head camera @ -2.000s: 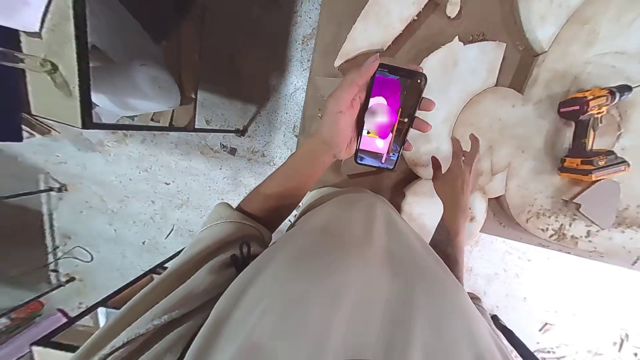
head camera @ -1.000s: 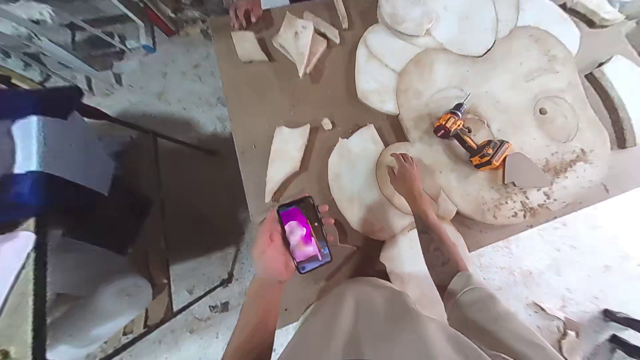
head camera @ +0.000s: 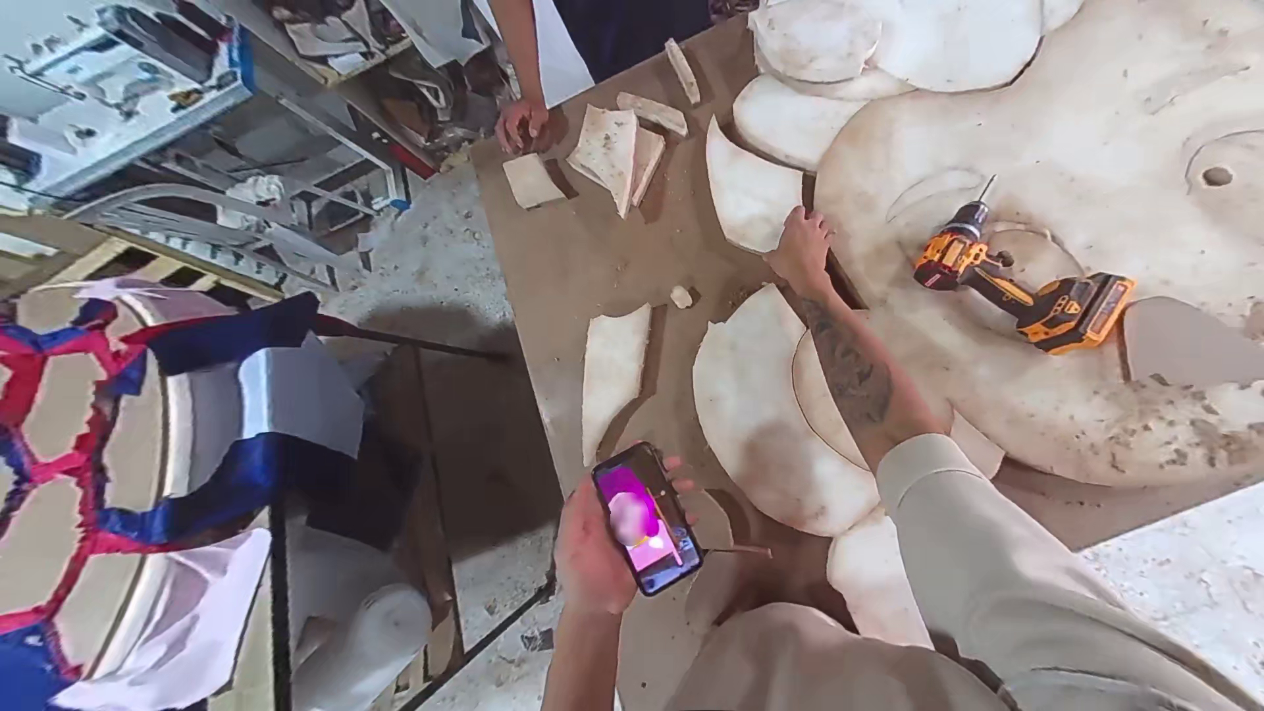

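Note:
In my left hand (head camera: 597, 558) lies a smartphone (head camera: 647, 518), its lit screen showing a pink and purple picture. My right hand (head camera: 802, 242) reaches over the table and touches the lower edge of a curved pale foam-like piece (head camera: 750, 188); whether its fingers grip the piece, I cannot tell. Below that hand lies a larger rounded pale piece (head camera: 750, 415). An orange and black cordless drill (head camera: 1022, 281) rests on its side on the big rounded pale panel (head camera: 1066, 148) to the right.
Another person's hand (head camera: 521, 123) rests at the table's far left corner, near small offcuts (head camera: 602, 148). A narrow pale piece (head camera: 614, 370) lies left of centre on the brown tabletop (head camera: 533, 267). Left of the table are a red, blue and beige object (head camera: 158, 425) and metal frames (head camera: 326, 148).
My right hand has moved from the rounded piece to the curved piece farther up the table. The phone stays in my left hand. The view has shifted considerably.

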